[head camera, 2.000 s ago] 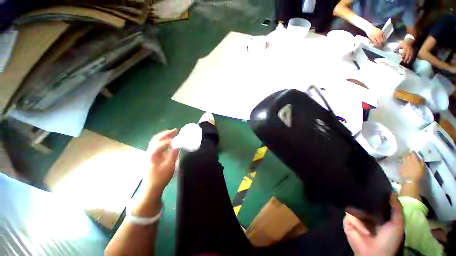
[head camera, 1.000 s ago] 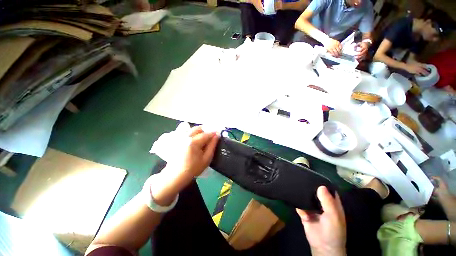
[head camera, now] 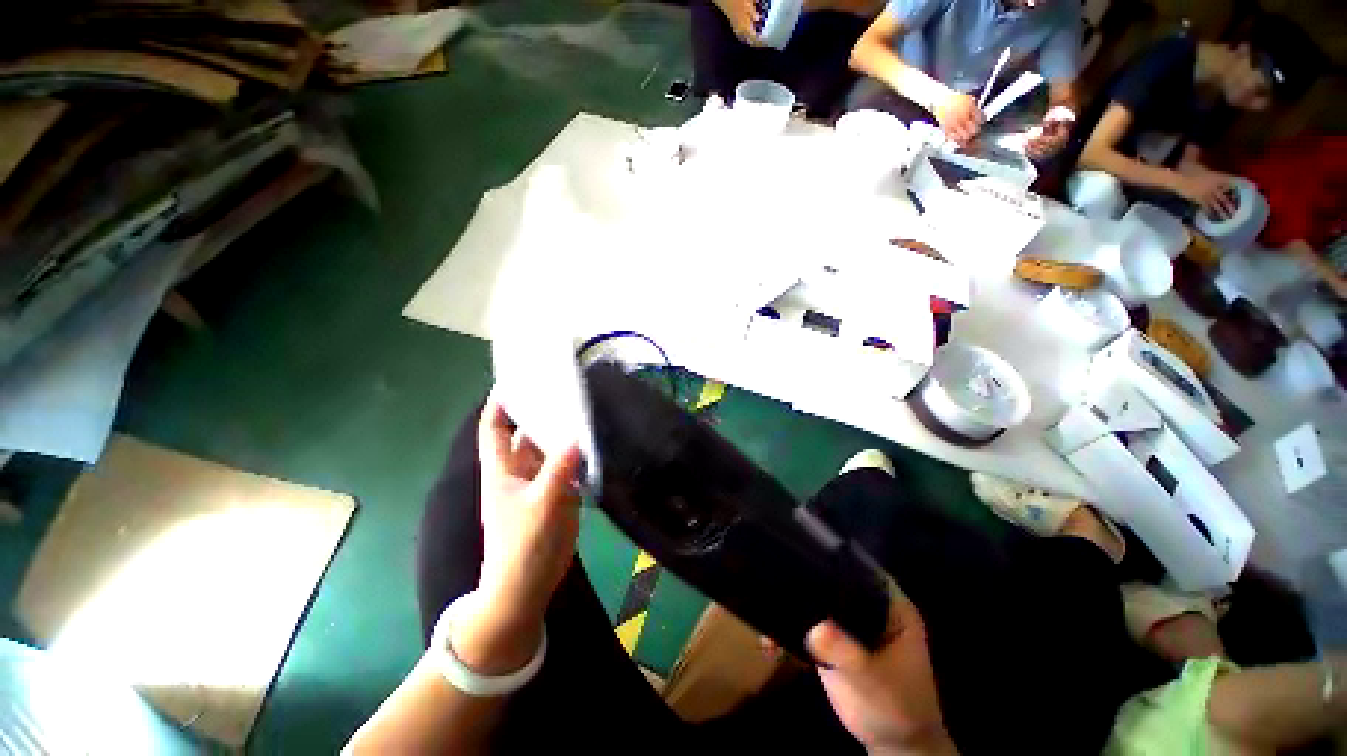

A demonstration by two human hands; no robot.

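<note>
A long black device (head camera: 709,495) with rounded ends is held tilted over my lap, its upper end to the left. A thin dark cable loops above that end. My right hand (head camera: 879,672) holds the device's lower right end. My left hand (head camera: 529,495) grips a soft white bag (head camera: 539,318), which stands upright beside the device's upper left end. The bag overlaps or touches that end; whether any of the device is inside it is hidden.
A white-covered surface (head camera: 473,273) lies ahead, with open white boxes (head camera: 1167,495), tubs (head camera: 972,392) and yellow-orange rolls (head camera: 1058,275). Several people sit around it. Cardboard (head camera: 192,576) lies on the green floor at left; stacked sheets (head camera: 89,177) stand behind. Another person's light-green sleeve (head camera: 1174,709) is close at right.
The device has turned over from its glossy side, then tilted more steeply. The white bag, crumpled in my left hand before, is now raised and spread beside the device's left end.
</note>
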